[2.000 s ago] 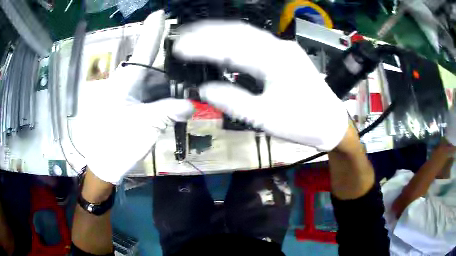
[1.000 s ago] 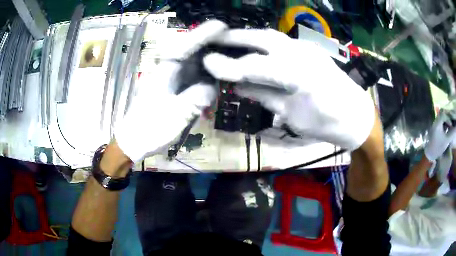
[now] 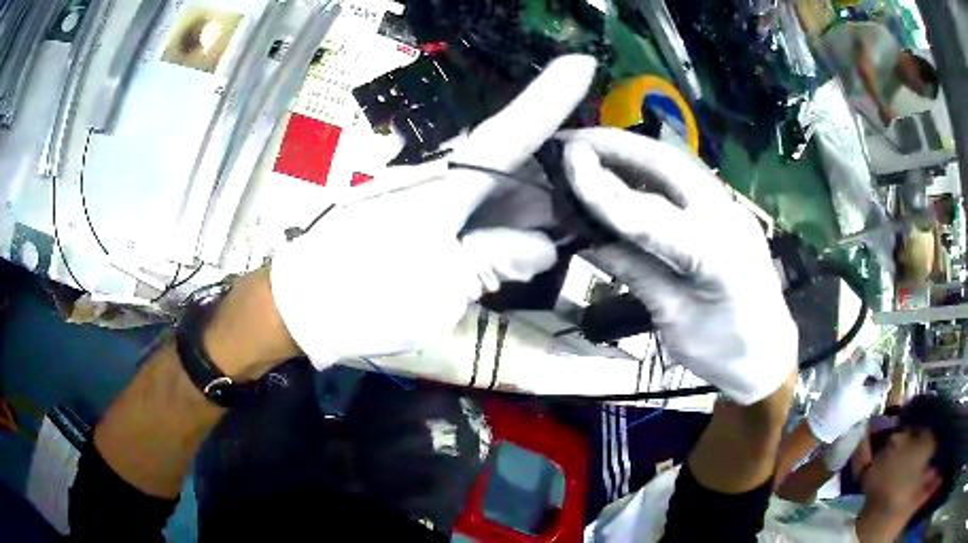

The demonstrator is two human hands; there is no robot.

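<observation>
My left hand (image 3: 387, 260), in a white glove, grips a dark grey piece (image 3: 512, 204) between thumb and fingers; a thin black wire crosses the fingers. My right hand (image 3: 690, 260), also gloved, pinches a small black fitting (image 3: 568, 196) against that piece. The two hands nearly meet over the bench, and the fingers partly hide both pieces. A black cylindrical thing (image 3: 618, 318) lies under my right hand; I cannot tell if it is held. Black housings (image 3: 409, 104) are heaped beyond my left hand.
Silver profiles (image 3: 101, 90) lie at left, with thin wires looping below. A yellow tape roll (image 3: 616, 104) is behind my right hand. A black cord (image 3: 854, 318) curves at right. A red stool (image 3: 573, 467) is below. Another person's gloved hand (image 3: 849, 398) is at lower right.
The view has turned and shifted right, showing more of the line. My hands have come together around the dark piece, and the black fitting now shows at my right fingertips.
</observation>
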